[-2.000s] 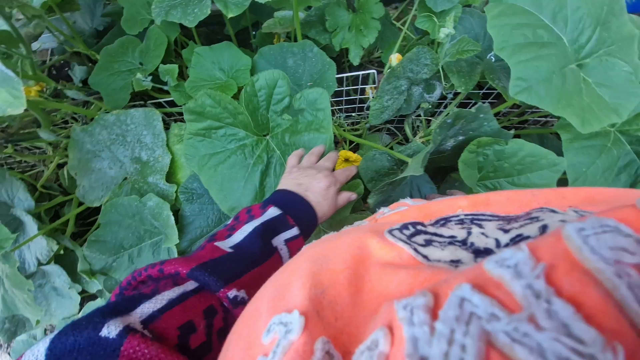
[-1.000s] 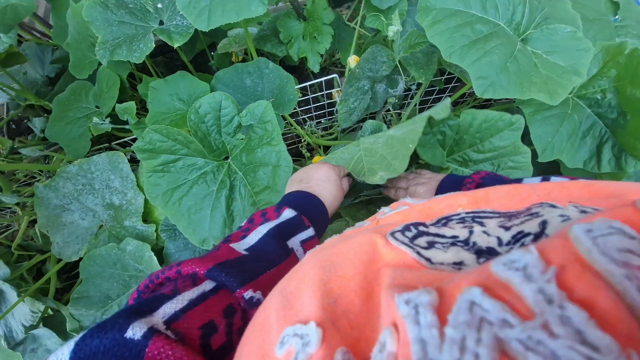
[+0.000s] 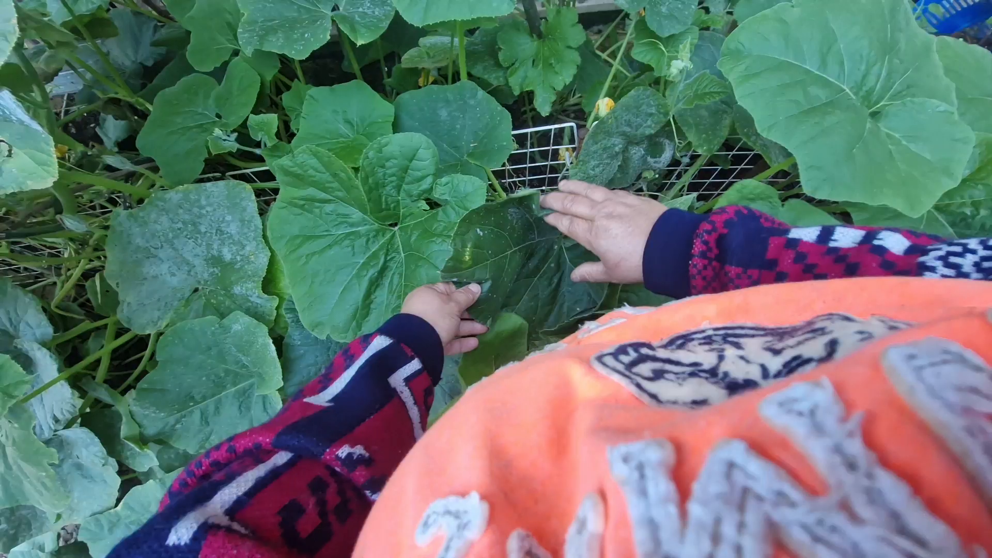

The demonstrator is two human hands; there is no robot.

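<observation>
A dark green squash leaf lies between my two hands. My left hand pinches its lower left edge between thumb and fingers. Flat against the upper right part of the same leaf rests my right hand, fingers extended and palm down. A large bright green leaf spreads just left of the dark one. Behind the hands, a white wire grid shows through the foliage. A yellow squash blossom stands beyond my right hand.
Broad leaves, some with whitish speckles, and green stems crowd the left. A very large leaf overhangs at the upper right. A blue plastic object sits in the top right corner.
My right hand, partly hidden behind a raised leaf one second ago, now lies on a dark leaf in full view. The yellow flower beside my left hand earlier is out of sight.
</observation>
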